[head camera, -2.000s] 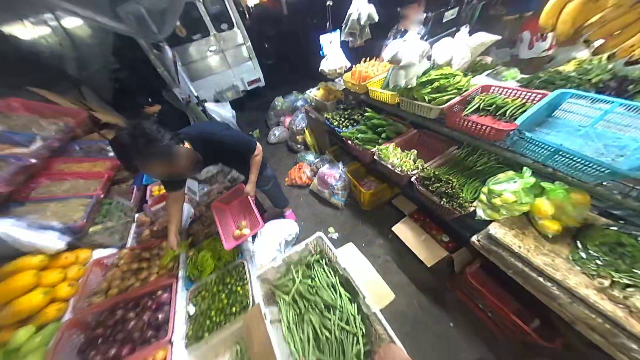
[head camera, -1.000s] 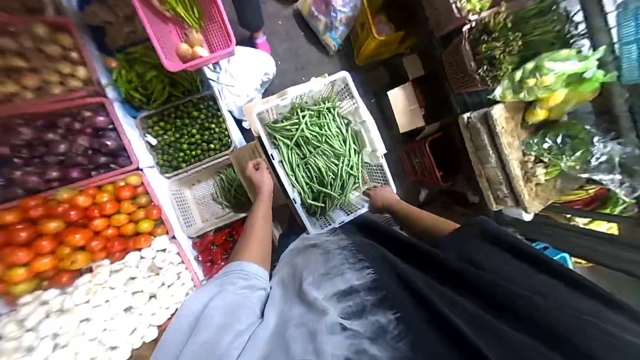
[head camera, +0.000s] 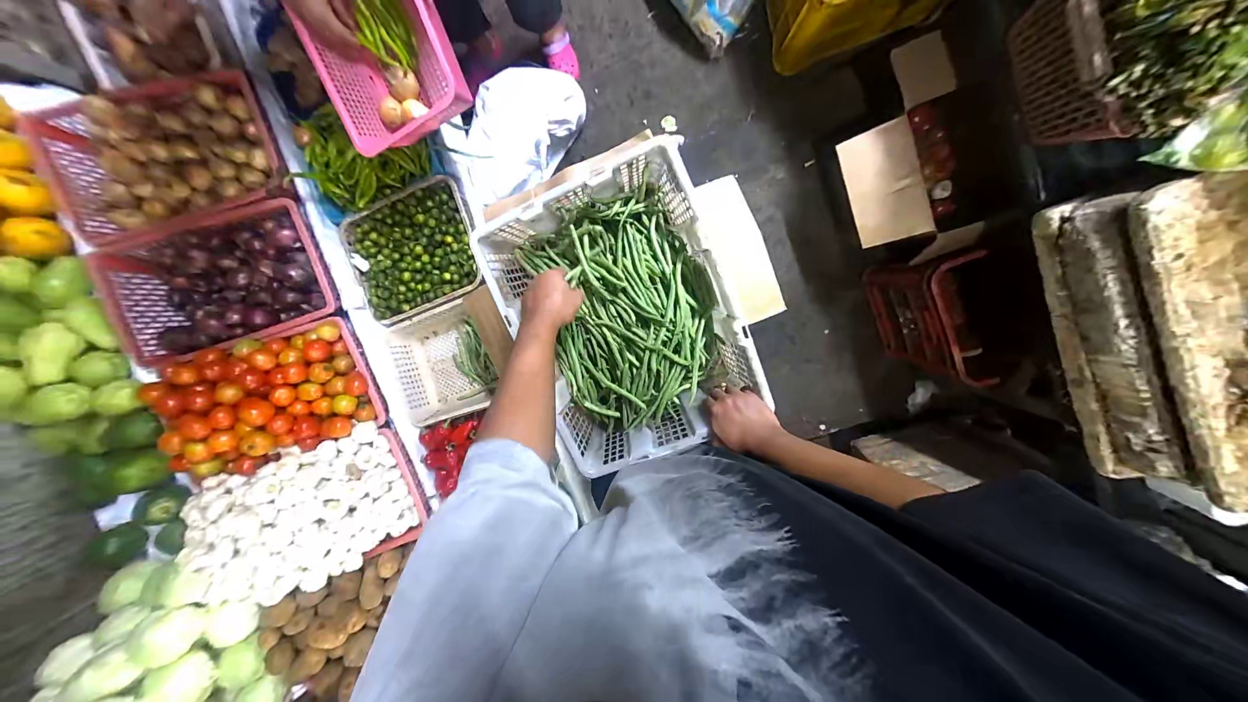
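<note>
A white plastic crate (head camera: 583, 451) in front of me is filled with long green beans (head camera: 634, 312). My left hand (head camera: 552, 298) lies at the left side of the bean pile, fingers bent down among the beans; whether it grips any is hidden. At the crate's near right corner, my right hand (head camera: 741, 419) is curled at the rim, its fingertips partly out of sight. A white board or sheet (head camera: 743, 252) sticks out past the crate's right side. Left of the crate are a basket of small green citrus fruits (head camera: 411, 249) and a beige basket (head camera: 414, 375) with a few green pods.
Baskets of tomatoes (head camera: 255, 409), red onions (head camera: 244, 273) and garlic (head camera: 302, 507) stand on the left. Another person's hand (head camera: 327, 21) is at a pink basket (head camera: 353, 97) near the top. Foam boxes (head camera: 1111, 331) and a red crate (head camera: 912, 312) stand on the right.
My left hand has moved from the crate's left edge onto the beans. My right hand remains at the near right corner. Two seconds ago the view faced farther ahead, showing a person bending over the stall.
</note>
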